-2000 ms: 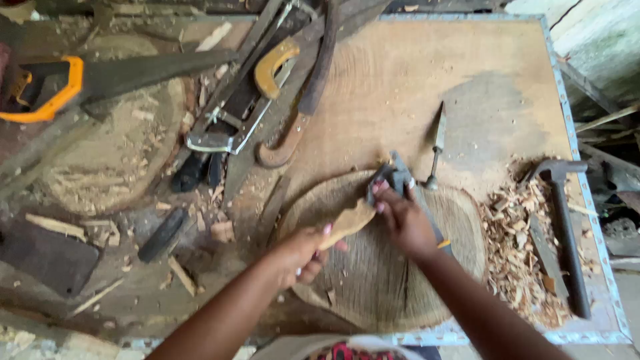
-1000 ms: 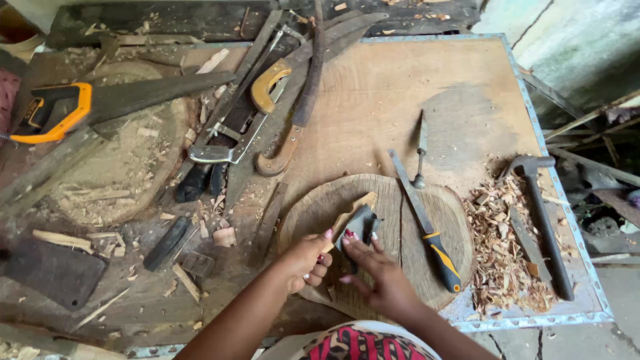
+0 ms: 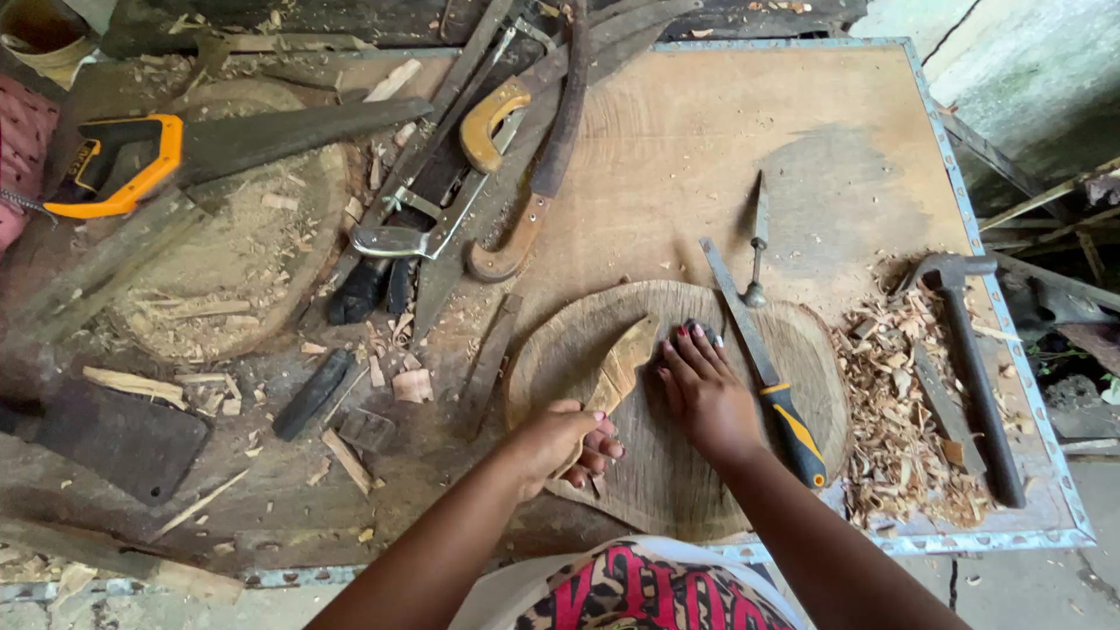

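Observation:
My left hand (image 3: pixel 560 446) grips one end of a carved, curved piece of wood (image 3: pixel 623 366) above a round wood slab (image 3: pixel 647 472). Flat on the slab lies my right hand (image 3: pixel 707 385), with fingers over a small dark object (image 3: pixel 700 329) that is mostly hidden; whether it is gripped cannot be told. Just right of that hand a file with a black and yellow handle (image 3: pixel 792 433) rests on the slab. A thin pointed tool (image 3: pixel 759 236) with a metal shaft lies at the slab's far edge.
A claw hammer (image 3: pixel 976 367) lies at the right beside wood shavings (image 3: pixel 892 420). Left of centre are a hacksaw (image 3: pixel 437 219) and machetes with a yellow handle (image 3: pixel 490 122) and a brown one (image 3: pixel 516 241). A handsaw (image 3: pixel 131 166) crosses another round slab (image 3: pixel 254 254). A cleaver-like blade (image 3: pixel 122 437) lies left.
Two seconds ago my hands were together at the wood piece. Since one second ago the wood and the dark object have come apart, my right hand now lying on the slab.

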